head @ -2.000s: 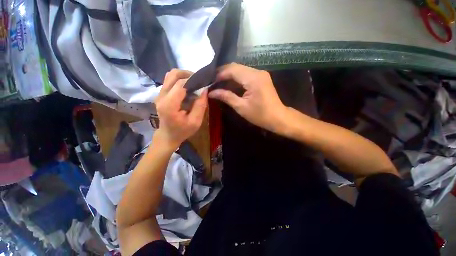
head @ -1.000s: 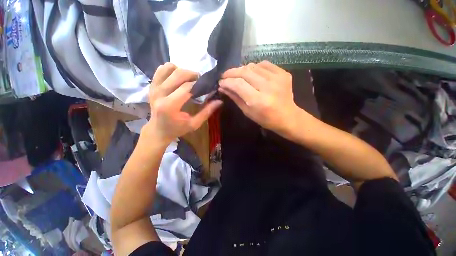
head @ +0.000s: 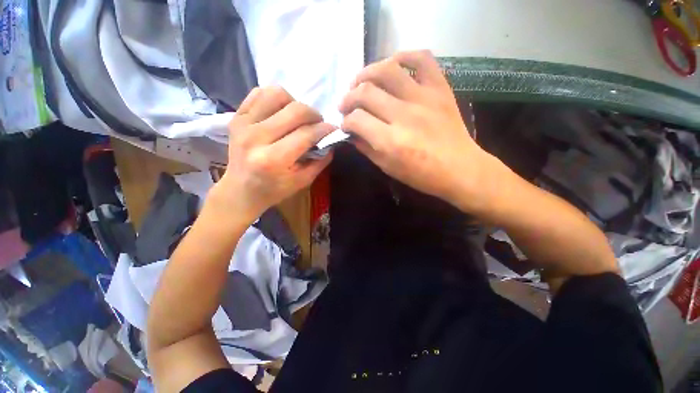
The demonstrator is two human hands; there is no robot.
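Observation:
A large light grey and white garment piece (head: pixel 295 50) with dark grey patches lies on the table and hangs over its front edge. My left hand (head: pixel 269 150) pinches its near edge between thumb and fingers. My right hand (head: pixel 407 115) grips the same edge just to the right, fingers curled over it. The fingertips of both hands are close together. A small folded bit of white and grey cloth shows between them. The cloth under the fingers is hidden.
The pale table (head: pixel 537 31) has a worn green edge (head: pixel 553 82). Scissors with red and yellow handles (head: pixel 675 47) lie at the upper right. Plastic packaging (head: pixel 19 73) is at the far left. Heaps of cut pieces (head: pixel 249 295) lie below the table, left and right.
The dark strip along the cloth's right edge has turned out of sight, and white cloth now shows there. My right hand has moved up and turned over the edge. My left hand's fingers have closed.

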